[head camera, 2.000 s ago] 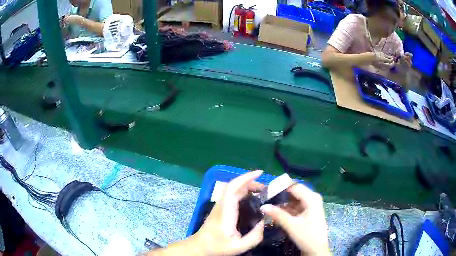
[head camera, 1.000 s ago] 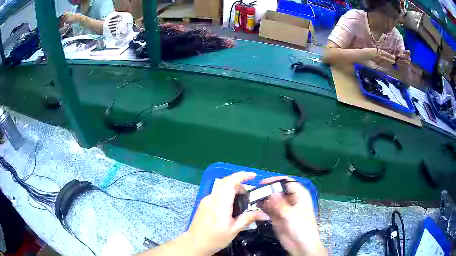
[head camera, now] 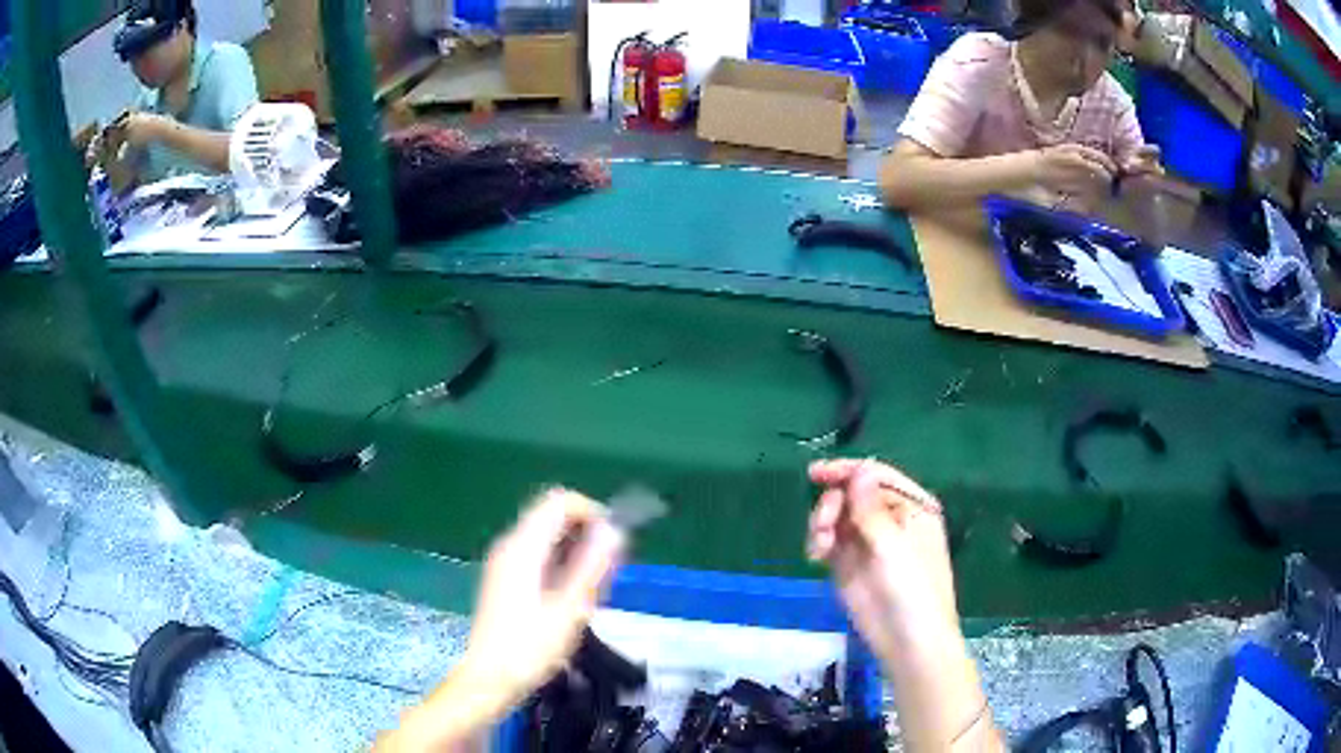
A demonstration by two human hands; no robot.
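A blue tray (head camera: 728, 594) stands directly before me. It holds a heap of black parts (head camera: 735, 721) and a white liner (head camera: 721, 650). My left hand (head camera: 552, 577) is over the tray's left side, with bent fingers; a blurred pale, translucent piece (head camera: 638, 509) shows at its fingertips. A dark part shows just under this hand, and I cannot tell if the hand touches it. My right hand (head camera: 880, 533) is raised over the tray's right rim, with thumb and fingertips together; whether they pinch anything small cannot be told.
A green belt (head camera: 618, 441) beyond the tray carries several black curved wired pieces (head camera: 841, 394). A black bundle (head camera: 174, 662) lies at left, a black cable coil (head camera: 1096, 721) and second blue tray (head camera: 1268, 709) at right. A green post (head camera: 88, 280) stands left. Two people sit across.
My hands have moved apart and up from the tray. The black part with a pale face is no longer held between them. The view has shifted, and more of the tray's contents shows.
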